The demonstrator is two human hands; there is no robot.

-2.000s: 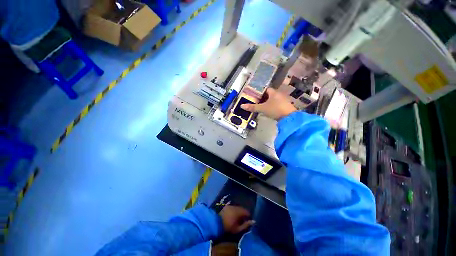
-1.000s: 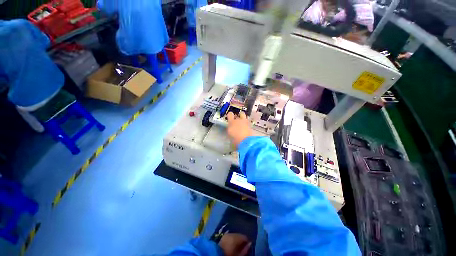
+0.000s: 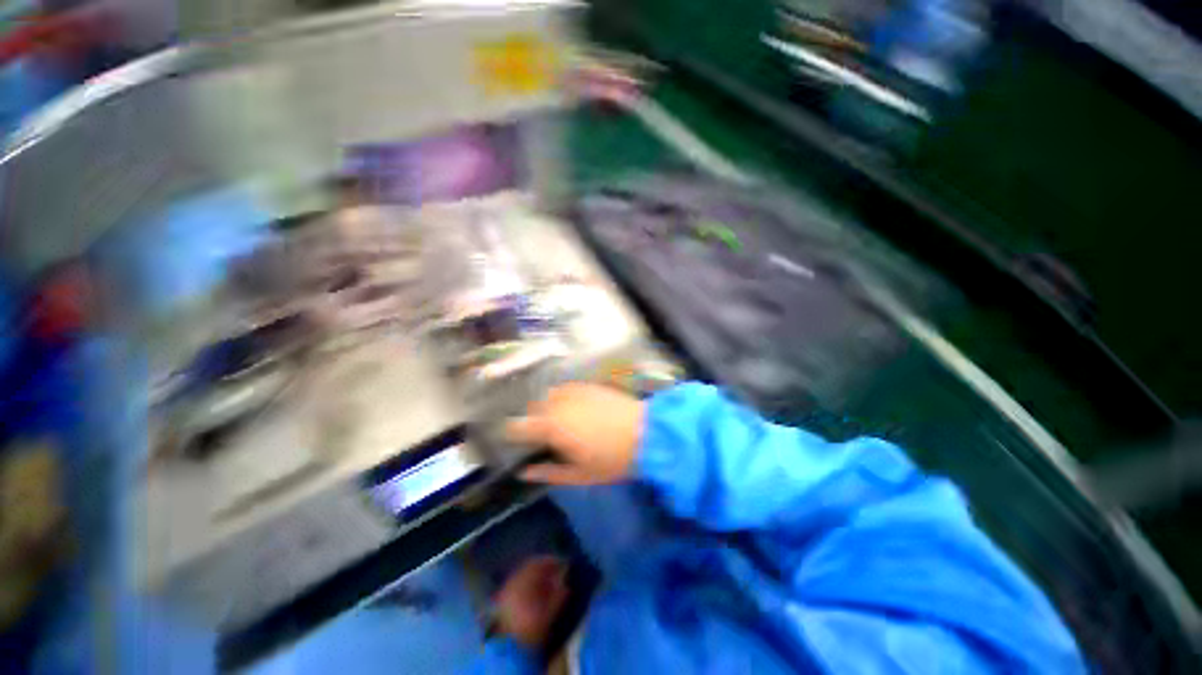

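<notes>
The whole view is blurred. My right hand (image 3: 587, 433) is at the front right corner of the cream machine (image 3: 297, 528), right of its lit touch display (image 3: 425, 477). Its fingers point left toward the machine front; whether they hold anything cannot be told. My left hand (image 3: 533, 600) is low, below the machine's front edge, partly in shadow, and its fingers are not clear. The right fixture (image 3: 508, 330) is a smear of white, blue and orange behind my right hand. The left fixture (image 3: 237, 376) is a dark and grey smear. No phone can be made out.
A dark grey tray area (image 3: 765, 290) lies right of the machine on the green surface (image 3: 969, 455). The gantry with a yellow label (image 3: 515, 62) spans the back. A pink-purple shape (image 3: 435, 165) shows beneath it. Blue floor (image 3: 330, 646) is at the lower left.
The view has swung to the right and blurred. My right hand has left the left fixture and moved to the machine's front right. My left hand remains low in front.
</notes>
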